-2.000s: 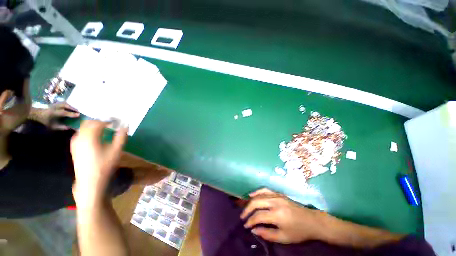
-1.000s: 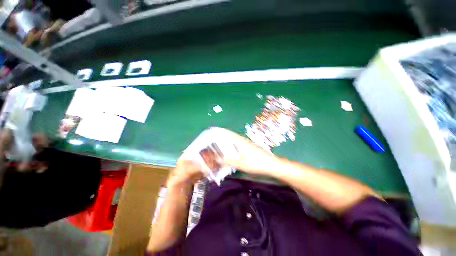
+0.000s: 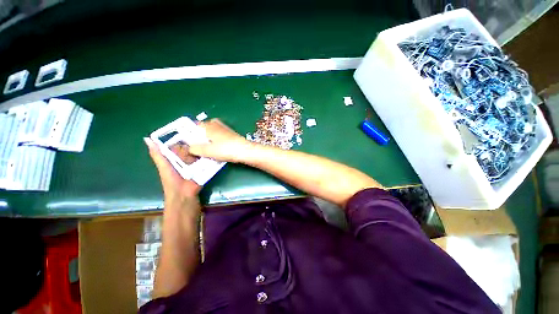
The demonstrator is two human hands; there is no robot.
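A white plastic housing (image 3: 202, 170) with a large window is held just above the near edge of the green surface. My left hand (image 3: 174, 175) grips it from below and the left. My right hand (image 3: 214, 141) lies over its right side with the fingers on the frame; whether they hold a small part is hidden. A heap of small shiny copper and silver parts (image 3: 279, 122) lies to the right of my hands. Stacked white housings (image 3: 73, 126) stand in tight rows at the left.
Two single housings (image 3: 51, 72) sit beyond the white strip (image 3: 245, 68). A foam box (image 3: 404, 116) of wired boards (image 3: 478, 92) stands right, with a blue cylinder (image 3: 374, 132) beside it. Small white squares lie near the heap. Cartons (image 3: 101, 264) and a red stool (image 3: 55, 270) are below.
The view has swung right, showing more of the foam box. My left hand has come from the stack to the front, and both hands now meet at a housing.
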